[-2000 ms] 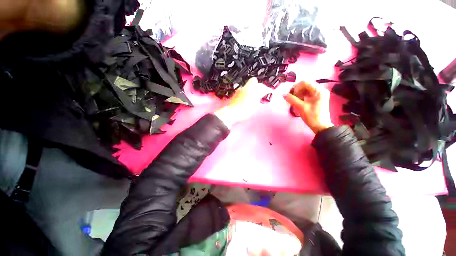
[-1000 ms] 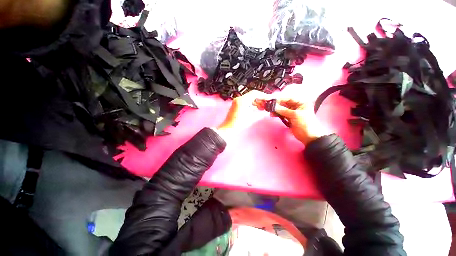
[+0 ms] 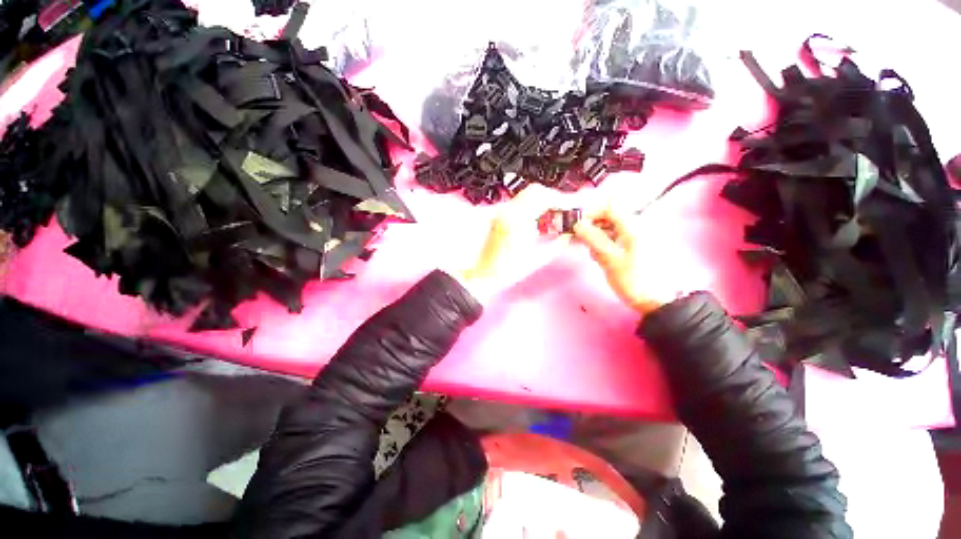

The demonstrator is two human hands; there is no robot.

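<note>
A small black buckle point(image 3: 565, 221) is between my two hands above the pink table point(image 3: 506, 353). My left hand point(image 3: 510, 234), washed out by glare, has its fingertips at the buckle's left side. My right hand point(image 3: 624, 253) pinches at its right side. Whether a strap is threaded in the buckle cannot be told. A low pile of black buckles point(image 3: 516, 142) lies just behind my hands. A heap of loose black webbing point(image 3: 843, 211) is at the right, with one strap end point(image 3: 690, 181) reaching toward my right hand.
A large heap of black strap pieces with olive ends point(image 3: 232, 168) covers the left side. A clear plastic bag with black contents point(image 3: 648, 53) stands behind the buckles. A smaller dark pile point(image 3: 23, 179) is at the far left. A red-orange rounded edge point(image 3: 569, 458) shows below the table.
My hands have come together at the buckle from apart two seconds ago. The dark sleeve and blurred shape at the upper left have left the view, uncovering the left heap.
</note>
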